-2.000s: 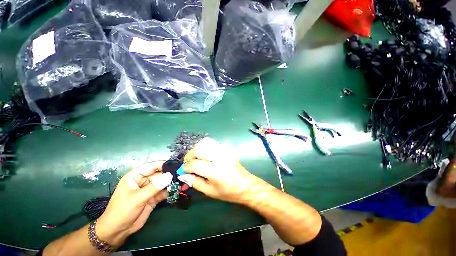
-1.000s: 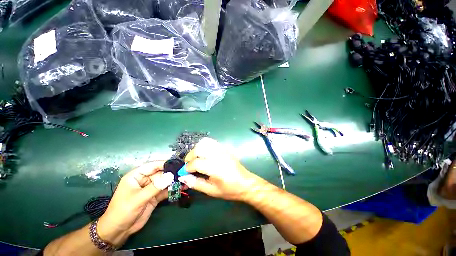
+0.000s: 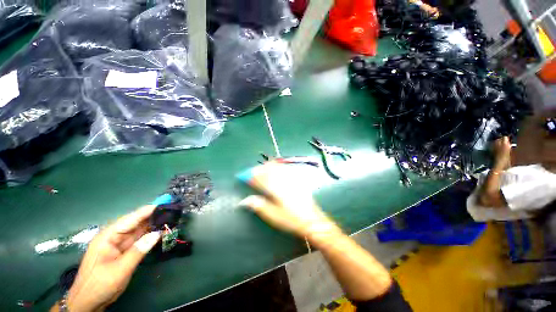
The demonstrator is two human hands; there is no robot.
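Observation:
My left hand [image 3: 116, 253] holds a round black housing [image 3: 166, 217] between thumb and fingers, a blue cot on one fingertip. A small green circuit board [image 3: 170, 237] with red wires hangs at the housing's lower side. My right hand [image 3: 277, 198] is off the housing, to its right, blurred, with its fingers apart and a blue cot on a fingertip. It partly covers the red-and-blue-handled pliers [image 3: 297, 161]. No object shows in it. A coiled black cable [image 3: 68, 278] lies beside my left wrist.
Small grey pieces [image 3: 192, 190] lie heaped beyond the housing. Green-handled pliers [image 3: 330, 159] lie right of centre. Labelled plastic bags [image 3: 146, 100] stand at the far side, a red bag [image 3: 353, 25] beyond. A black cable pile [image 3: 433, 103] and another person's arm [image 3: 501, 161] are at right.
My right hand has let go of the housing and moved right, over the larger pliers. My left hand still holds the housing. The view has turned to the right, showing another person.

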